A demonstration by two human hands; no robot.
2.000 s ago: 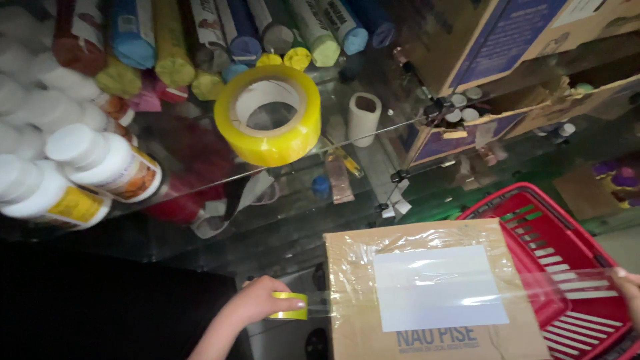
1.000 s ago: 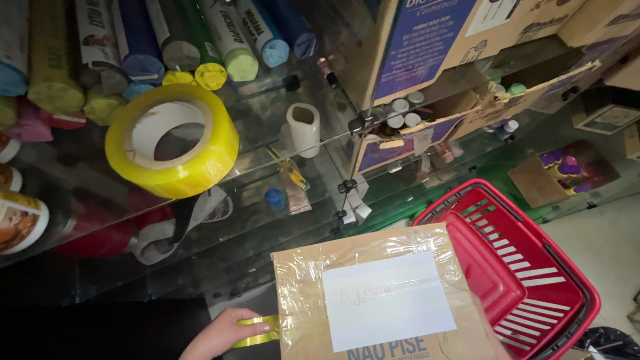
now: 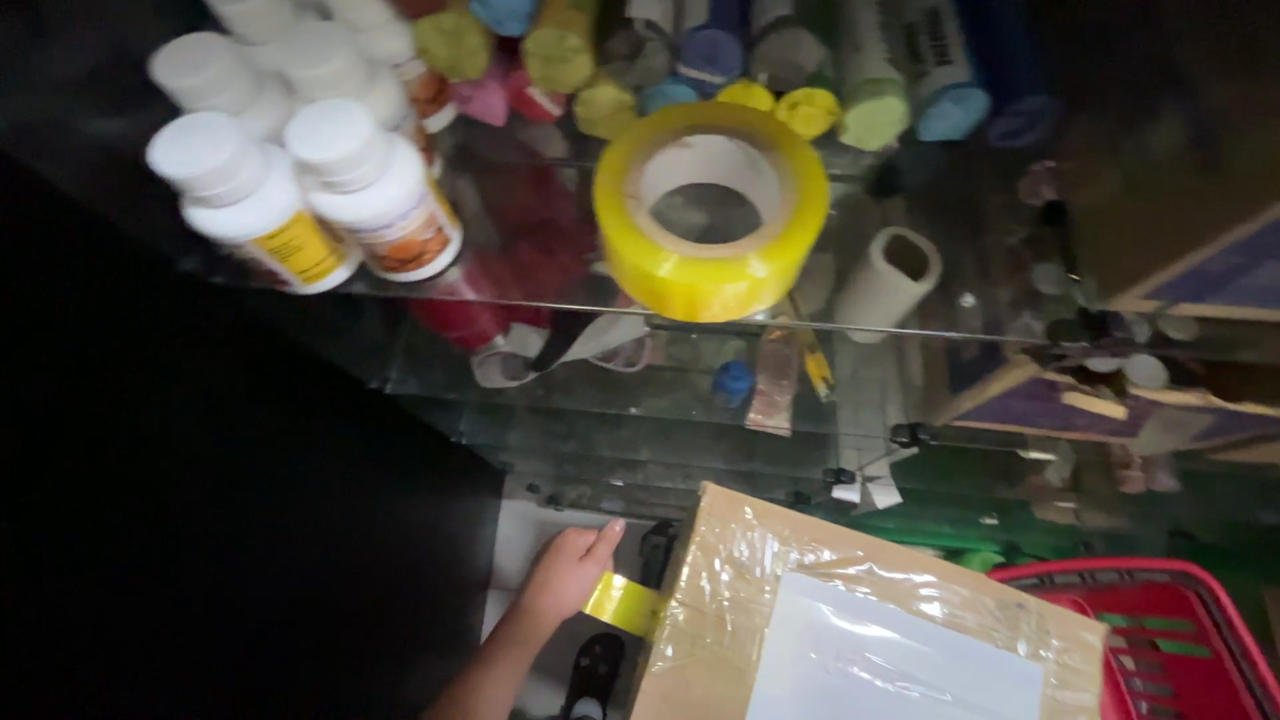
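Note:
My left hand [image 3: 572,572] is at the left side of a cardboard box [image 3: 725,600], its fingers closed on a roll of yellow packing tape [image 3: 622,603] whose edge reaches the box. Shiny clear tape covers the top of the box, with a white paper sheet [image 3: 890,660] under it. The box is cut off by the lower edge of the view. My right hand is not in view. A larger roll of yellow tape [image 3: 712,275] lies on the glass shelf above, beside a small white cardboard tube [image 3: 890,282].
White bottles [image 3: 375,220] and wrapped coloured rolls [image 3: 708,50] stand on the glass shelf [image 3: 520,300]. Below it are a blue cap [image 3: 733,382] and a yellow cutter [image 3: 816,365]. A red plastic basket [image 3: 1190,600] sits right of the box; a shoe [image 3: 594,672] shows below.
My right hand, seen at the right edge two seconds ago with a stretched strip of clear tape, has left the view. The view has swung between frames.

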